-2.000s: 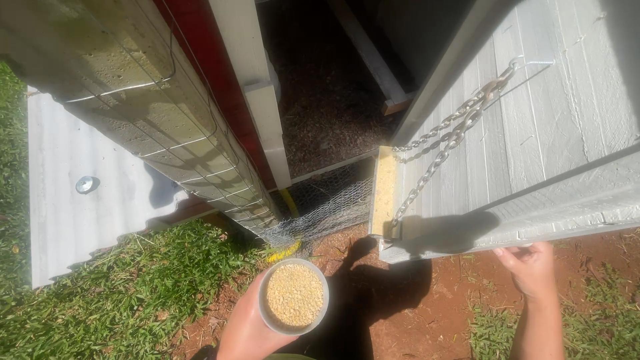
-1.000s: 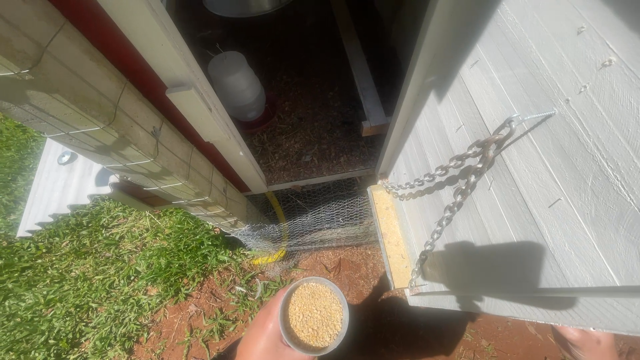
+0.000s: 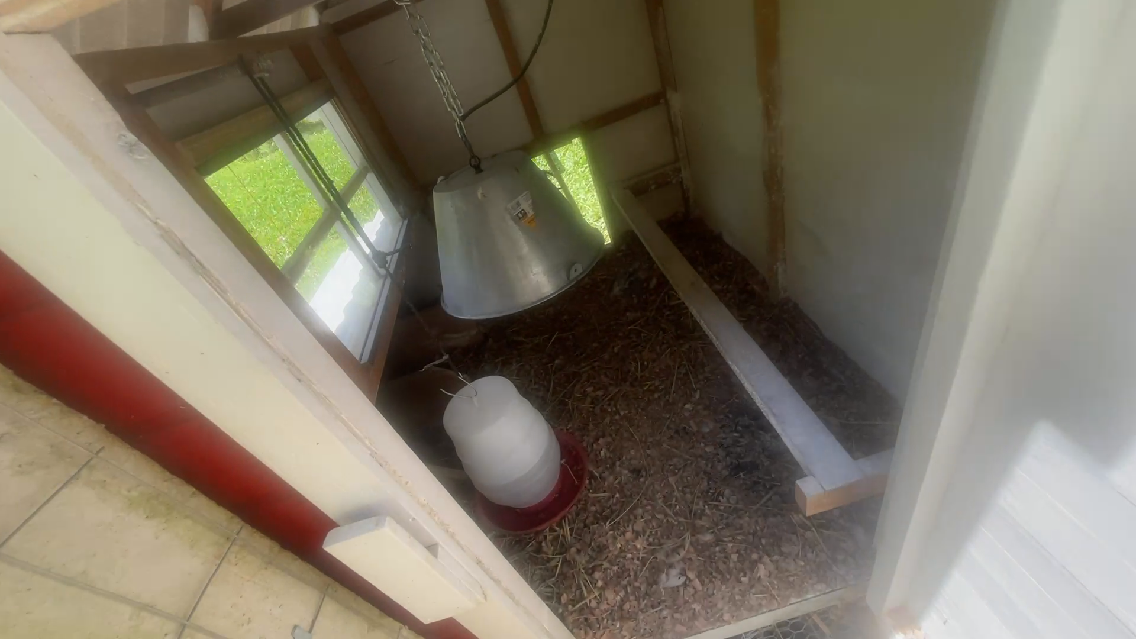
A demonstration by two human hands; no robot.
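Neither my left hand nor my right hand shows in the head view now, and the cup of grain is out of sight too. Through the open doorway, a white plastic poultry feeder or drinker (image 3: 504, 444) with a red base tray (image 3: 577, 479) stands at the lower left of the coop floor. Above it a galvanized metal heat-lamp hood or tub (image 3: 510, 240) hangs from a chain (image 3: 437, 67). A long wooden perch beam (image 3: 741, 355) runs along the right side over the litter (image 3: 657, 506).
The cream door frame (image 3: 222, 293) slants across the left, with a small wooden turn latch (image 3: 404, 568) on it. At the right is the white door edge (image 3: 950, 319). A window (image 3: 306, 204) opens in the left wall, and a small opening (image 3: 581, 182) shows grass behind.
The view has swung up into the coop, bringing the hanging metal vessel fully in sight. My hands and the cup of grain, seen earlier at the lower edge, have left the view.
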